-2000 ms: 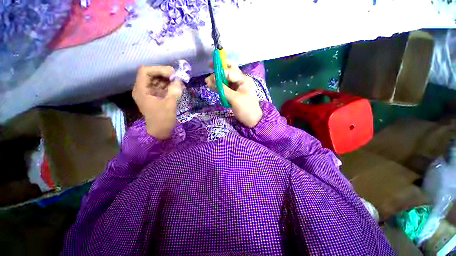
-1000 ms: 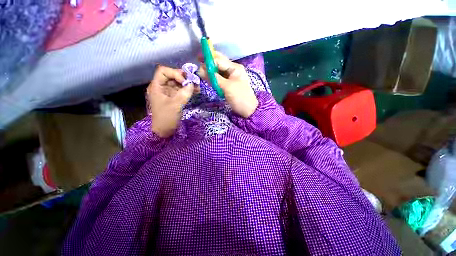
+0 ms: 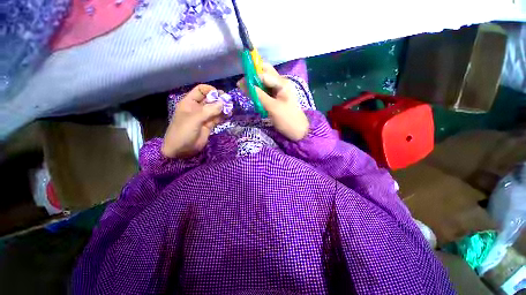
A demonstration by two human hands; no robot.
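My left hand (image 3: 189, 122) pinches a small purple-and-white fabric bow piece (image 3: 220, 102) between thumb and fingers, above my lap. My right hand (image 3: 282, 106) holds scissors by their green and yellow handles (image 3: 252, 80). The dark blades point away from me over the table edge and look closed. The blades do not touch the bow piece. A pile of similar purple pieces (image 3: 199, 15) lies on the white tabletop (image 3: 323, 29) beyond my hands.
A clear bag of purple pieces (image 3: 26, 40) and a red-pink mat (image 3: 95, 24) are at the table's left. An open cardboard box (image 3: 89, 164) is below left. A red plastic stool (image 3: 406, 135), another box (image 3: 481, 66) and green plastic (image 3: 478, 249) are at the right.
My left hand has turned and moved slightly lower with the bow piece still pinched. My right hand has shifted slightly right and away from the left hand, scissors still held.
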